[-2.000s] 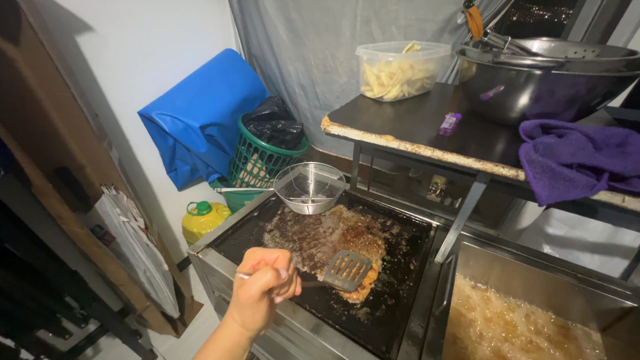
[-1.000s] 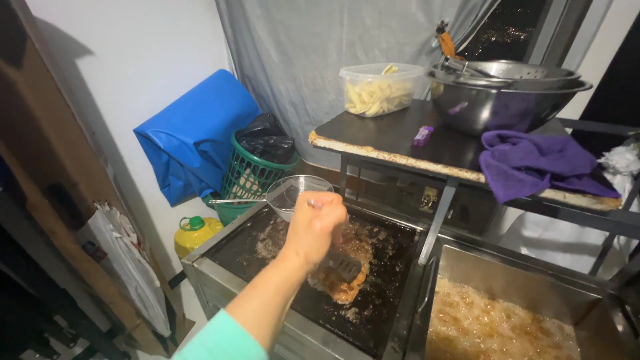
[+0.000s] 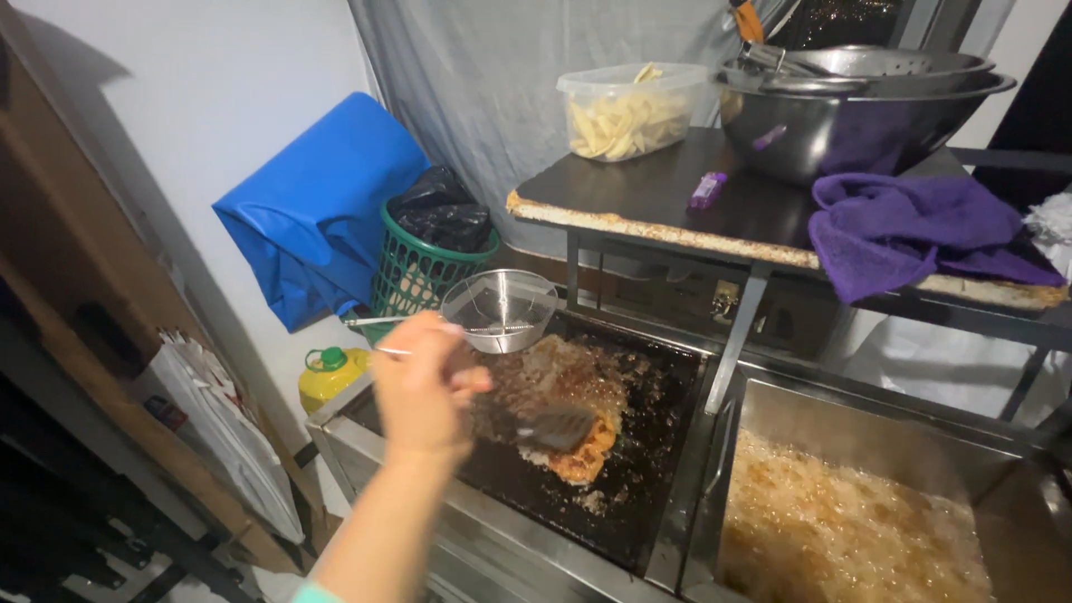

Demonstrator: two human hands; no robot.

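My left hand [image 3: 427, 394] is closed around the handle of a spatula, over the near left side of a dark flat griddle [image 3: 662, 502]. The blurred, slotted spatula blade [image 3: 557, 427] is at an orange-brown piece of frying food [image 3: 595, 448]; whether it presses or slides under is unclear. Beyond the blade, browned meat-like food [image 3: 561, 368] lies spread in bubbling fat. A round wire-mesh strainer [image 3: 500, 310] rests at the griddle's back left corner. My right hand is out of view.
A fryer vat of bubbling oil [image 3: 846, 519] adjoins the griddle's right side. The black shelf [image 3: 653, 193] above holds a tub of cut potatoes [image 3: 628, 113], steel bowls [image 3: 846, 126] and a purple cloth [image 3: 904, 226]. A green basket [image 3: 427, 260] and yellow bottle [image 3: 331, 381] stand left.
Since the frame of one second ago, my left hand has moved left and toward me, away from in front of the strainer. The spatula stays in its grasp.
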